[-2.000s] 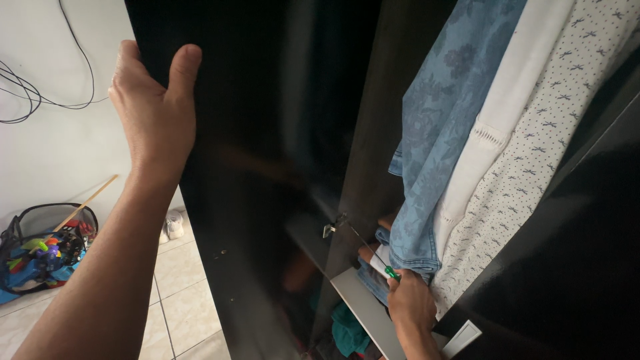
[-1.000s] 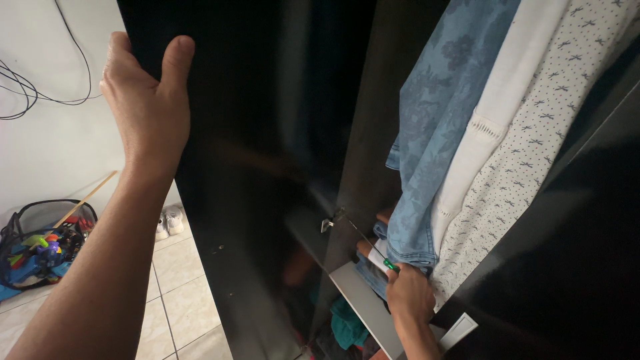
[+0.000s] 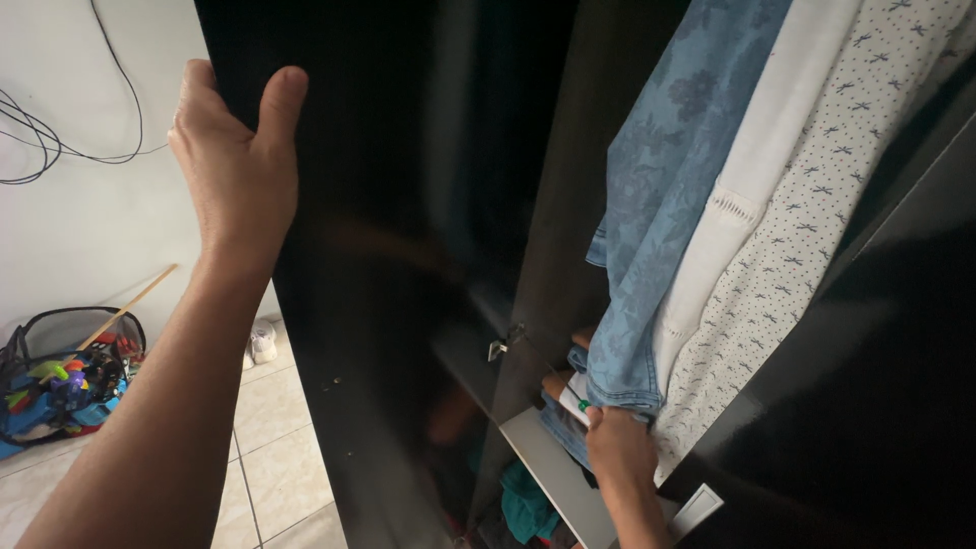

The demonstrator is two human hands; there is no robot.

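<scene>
My left hand [image 3: 240,160] grips the outer edge of a glossy black wardrobe door [image 3: 366,183], its thumb on the door's face and its fingers behind the edge. At the lower right, my right hand [image 3: 621,446] is closed on a screwdriver [image 3: 584,406] with a green handle. The screwdriver's thin shaft points up and left toward a metal hinge [image 3: 498,350] between the door and the wardrobe's side panel; whether the tip touches a screw cannot be told. A blue floral denim garment [image 3: 656,206] hangs just above my right hand.
Beside the denim hang a white garment [image 3: 736,198] and a patterned one [image 3: 808,229]. Folded clothes lie on a shelf [image 3: 553,473], with teal cloth [image 3: 526,503] below. A mesh basket of toys [image 3: 72,381] and shoes [image 3: 263,341] stand on the tiled floor. Black cables [image 3: 57,149] hang at the wall.
</scene>
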